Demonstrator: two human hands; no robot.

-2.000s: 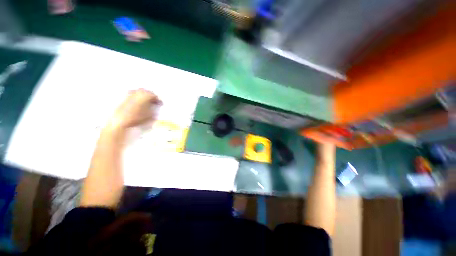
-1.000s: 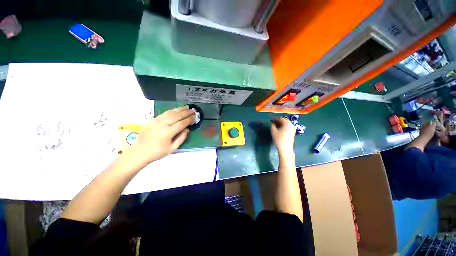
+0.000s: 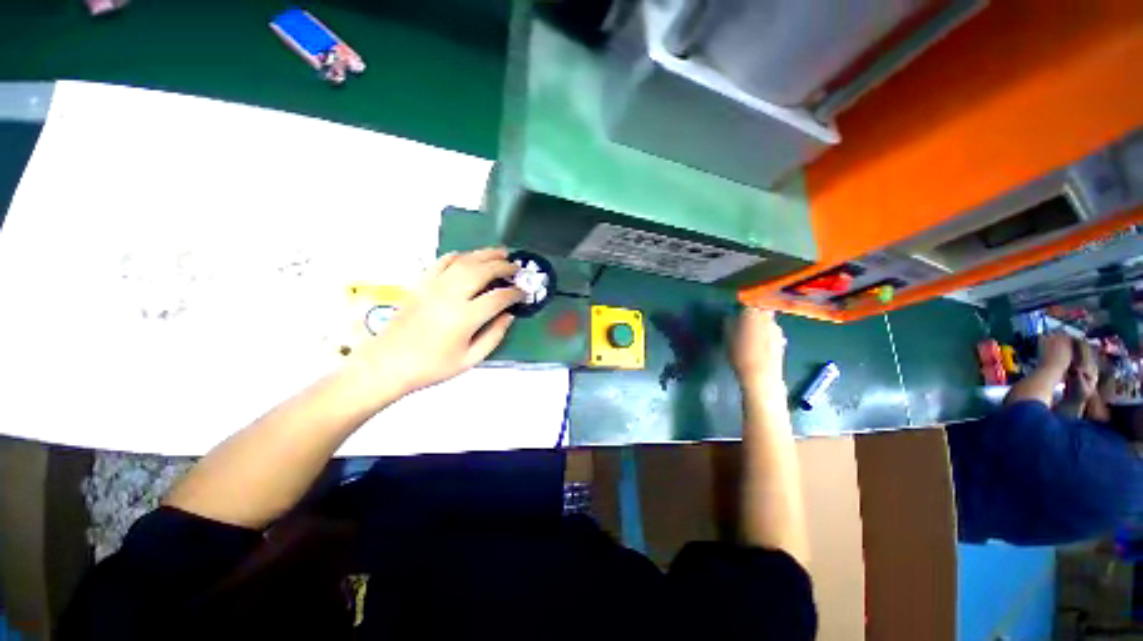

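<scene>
A white star-shaped piece (image 3: 532, 281) lies on the round black nest (image 3: 547, 298) under the green press head (image 3: 652, 213). My left hand (image 3: 454, 313) reaches over the press base, its fingertips at the left edge of the nest, touching or very near the star piece. My right hand (image 3: 757, 348) is to the right of the right yellow button box (image 3: 618, 337), fingers bent inward, beside the small dark parts (image 3: 681, 341) on the bench. I cannot tell whether it holds anything. My left forearm partly covers the left yellow button box (image 3: 364, 296).
The white sheet (image 3: 226, 225) bears faint pale pieces. A short white-and-dark cylinder (image 3: 820, 384) lies right of my right hand. The orange control box (image 3: 953, 188) stands behind it. Cartons (image 3: 827, 501) are below the bench. Another person (image 3: 1047, 463) works at far right.
The view has shifted, so the press and control box appear further right. My left hand has drawn slightly back from the nest, showing more of the star piece. My right hand stays near the dark parts.
</scene>
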